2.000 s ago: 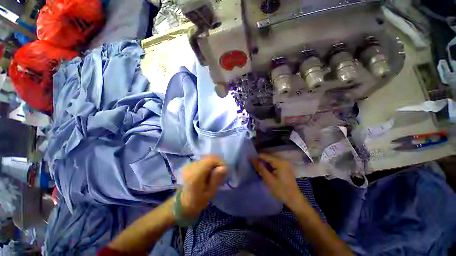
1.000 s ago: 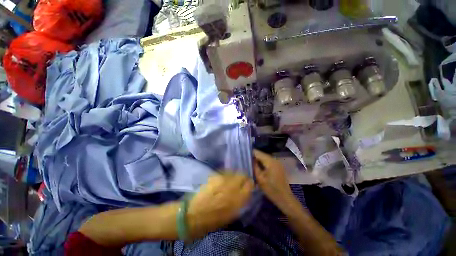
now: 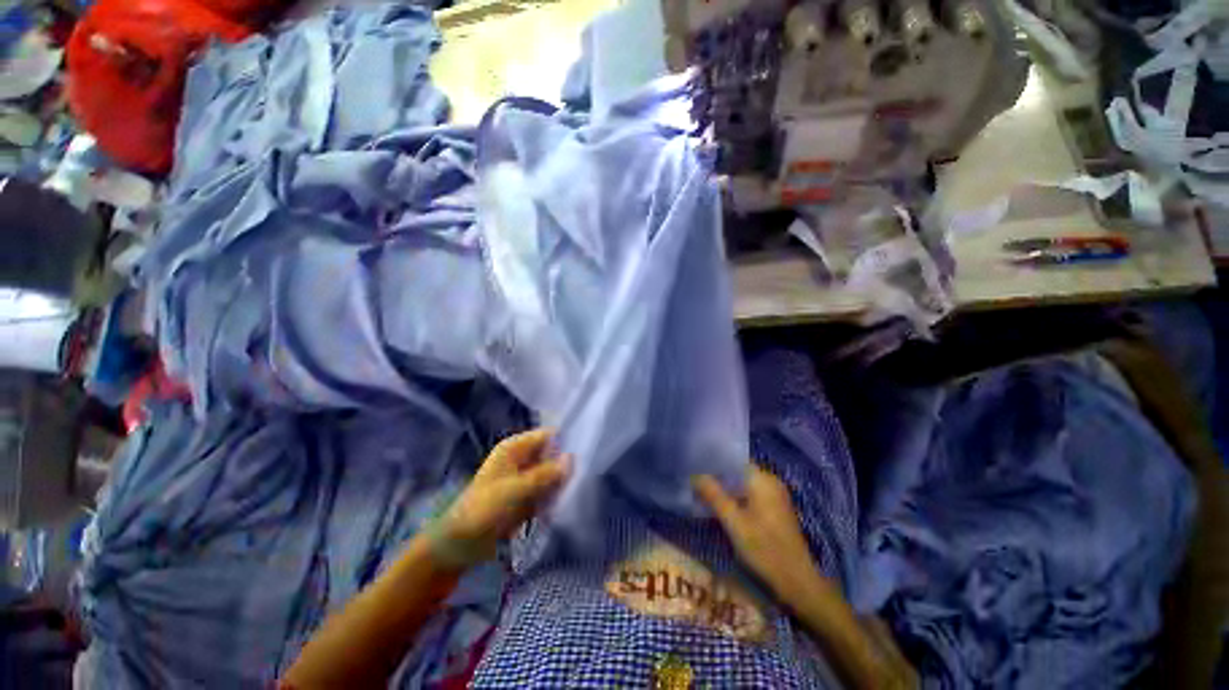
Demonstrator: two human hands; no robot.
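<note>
A light blue cloth piece (image 3: 647, 310) hangs from the needle area of the overlock machine (image 3: 863, 108) down over the lap. My left hand (image 3: 510, 492) pinches its lower left edge between thumb and fingers. My right hand (image 3: 755, 519) pinches its lower right edge. The cloth is spread between both hands. Its upper end lies at the bright lamp spot by the needle; the presser foot itself cannot be made out.
A sewn pile (image 3: 310, 270) covers the table at left, with a lower pile (image 3: 270, 526) beneath. A carton (image 3: 1200, 539) of blue cloth stands right of the lap. Red and blue snips or pens (image 3: 1072, 248) and white strips (image 3: 896, 270) lie on the table. An orange-red bag (image 3: 128, 81) is upper left.
Both hands have moved down toward the lap, apart from each other, drawing the cloth out long below the needle. The view has tilted down, showing more of the apron and carton.
</note>
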